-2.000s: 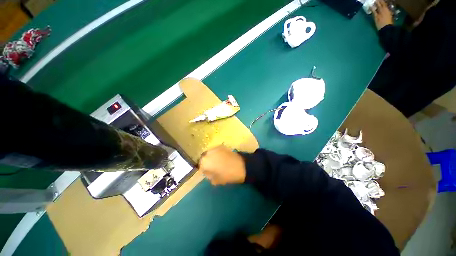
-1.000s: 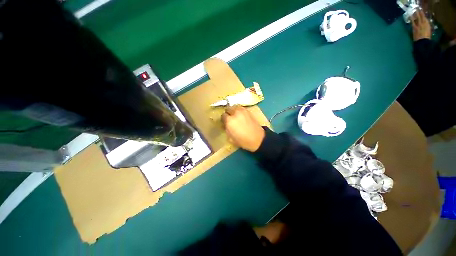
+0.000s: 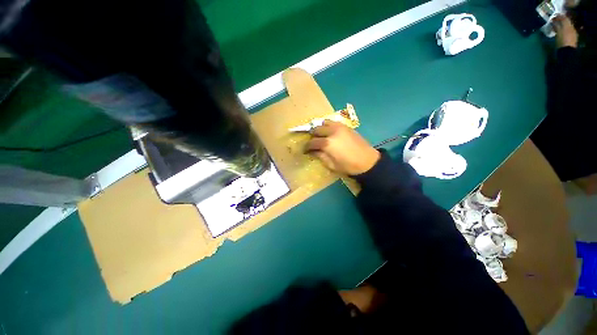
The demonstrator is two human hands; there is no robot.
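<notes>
My right hand (image 3: 343, 149) is over the cardboard mat (image 3: 154, 239), fingers bent at the stained patch beside the squeeze tube (image 3: 339, 119). It partly covers the tube, which lies on the mat; whether the fingers hold anything is unclear. My left hand (image 3: 361, 298) is a small patch of skin at the bottom, mostly hidden by dark sleeves; its fingers do not show. The screw feeder (image 3: 219, 212) stands on the mat under the big black hanging screwdriver (image 3: 190, 85). Two round white housings (image 3: 458, 123) lie right of my right hand, a thin lead trailing leftward.
Another white piece (image 3: 460, 34) lies farther back on the green bench. Curved white parts (image 3: 488, 235) are heaped in the open carton (image 3: 540, 229) at right. Another person's hand (image 3: 565, 31) is at the top right. A pale rail (image 3: 353, 44) edges the bench.
My right hand has moved from beside the feeder to the tube's nozzle end. The view has shifted, and the screwdriver covers more of the feeder's back. The tube lies in the same place on the mat.
</notes>
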